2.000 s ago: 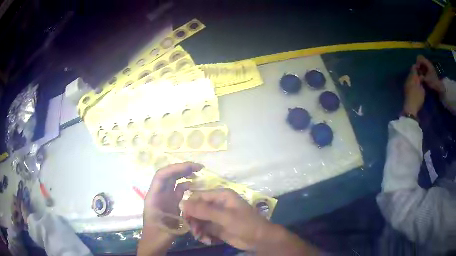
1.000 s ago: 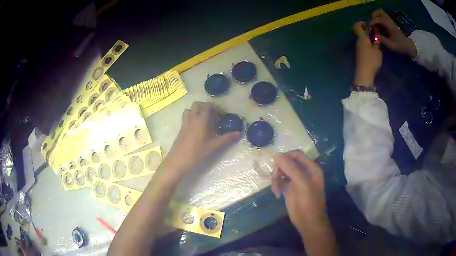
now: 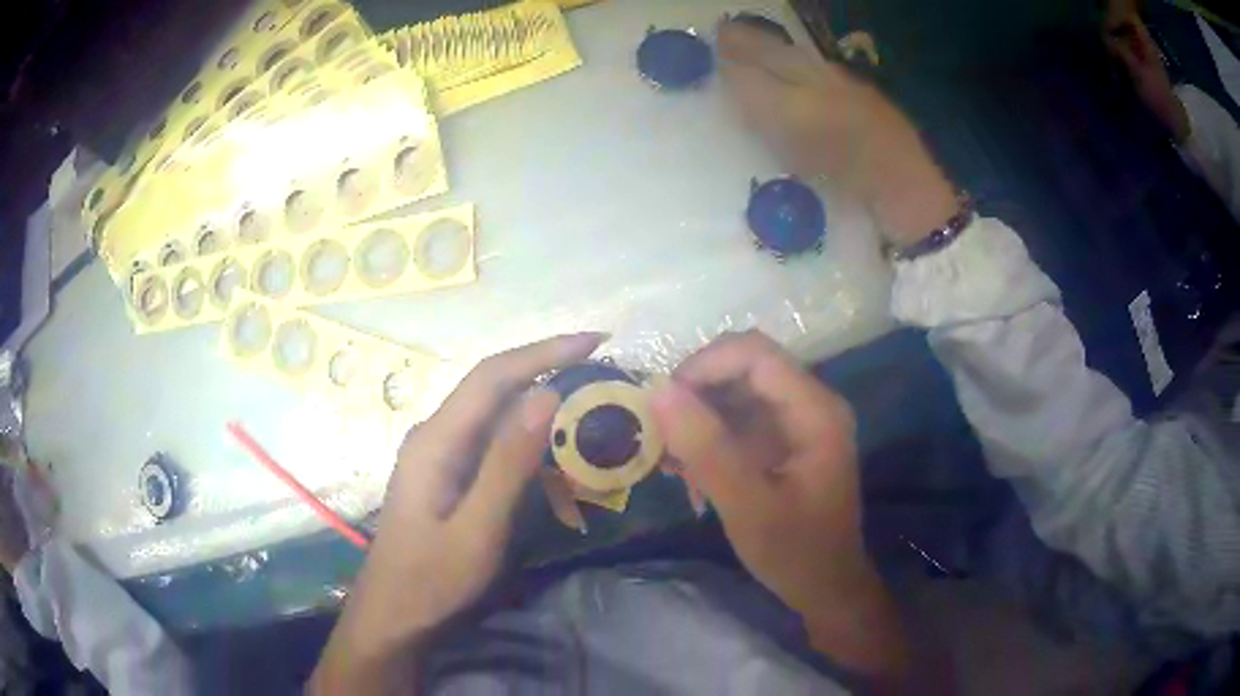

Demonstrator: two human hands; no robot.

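Observation:
My left hand (image 3: 469, 469) holds a dark round unit (image 3: 582, 377) between thumb and fingers, over my lap at the mat's near edge. My right hand (image 3: 762, 449) holds the right side of a pale yellow adhesive ring (image 3: 608, 473) with a large centre hole and a small side hole. The ring lies over the unit's face; whether it is stuck cannot be told. An adhesive strip (image 3: 320, 352) lies on the mat, its right end hidden behind my left hand. A bit of yellow strip shows below the ring.
A stack of strips (image 3: 306, 163) and a folded strip bundle (image 3: 490, 55) lie at upper left. A ringed unit (image 3: 159, 487) and red stick (image 3: 297, 485) lie at lower left. Dark units (image 3: 786, 215) lie at right. A neighbour's hand (image 3: 830, 129) reaches over the mat's upper right.
My left hand has brought a unit from the mat to the near edge, and both hands have met around it. The neighbour's hand has come in over the units. The view has shifted.

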